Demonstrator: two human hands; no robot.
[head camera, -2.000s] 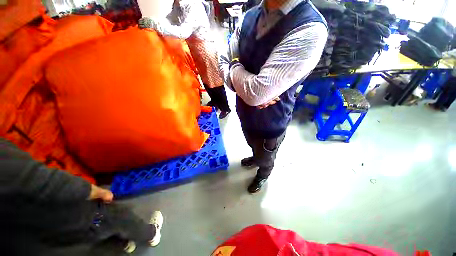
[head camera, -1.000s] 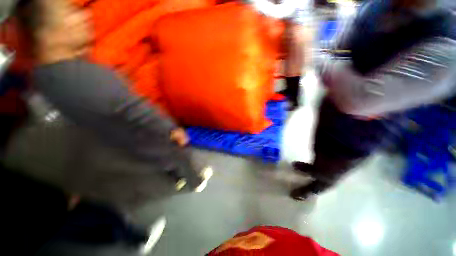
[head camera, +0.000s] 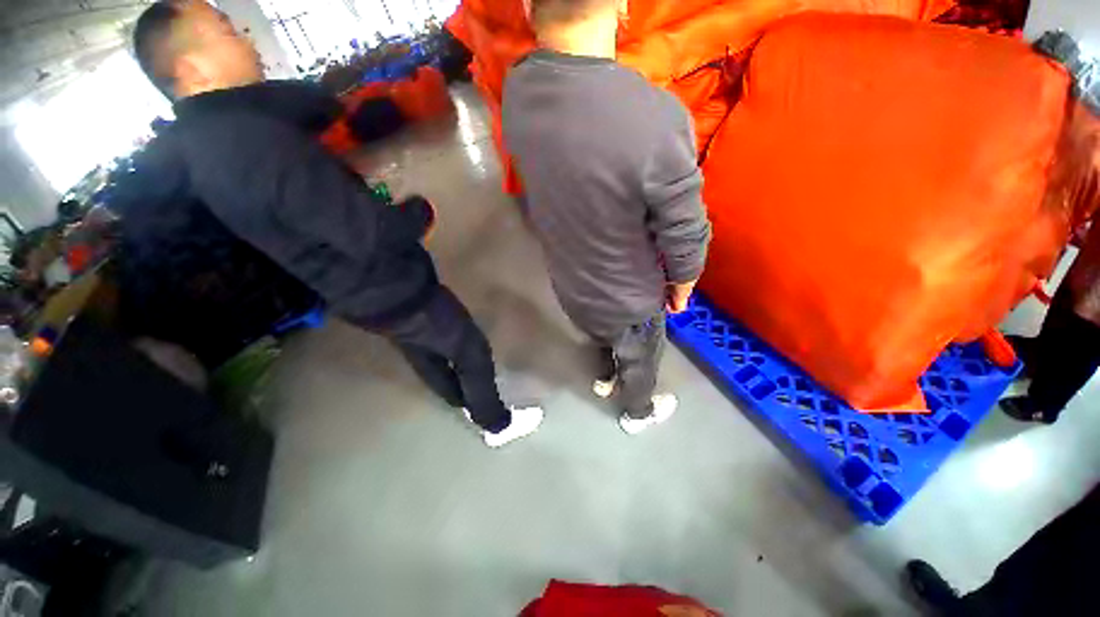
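A large, bulging orange sack (head camera: 881, 205) stands on a blue plastic pallet (head camera: 844, 452) at the right. A small orange corner of the sack sticks out low at its front, over the pallet. More orange sacks lie behind it at the top. Neither my left hand nor my right hand is in the picture. Only a bit of my red garment (head camera: 621, 599) shows at the bottom edge.
A person in grey (head camera: 603, 181) stands against the pallet's left side. A person in black (head camera: 302, 193) stands left of them. Parts of others show at the right edge. A dark box-like cabinet (head camera: 145, 446) stands at the left. Cluttered goods lie behind it.
The view has swung left, so the sack and pallet now sit at the right. The person in the blue vest has mostly left the picture. The person in black now shows fully.
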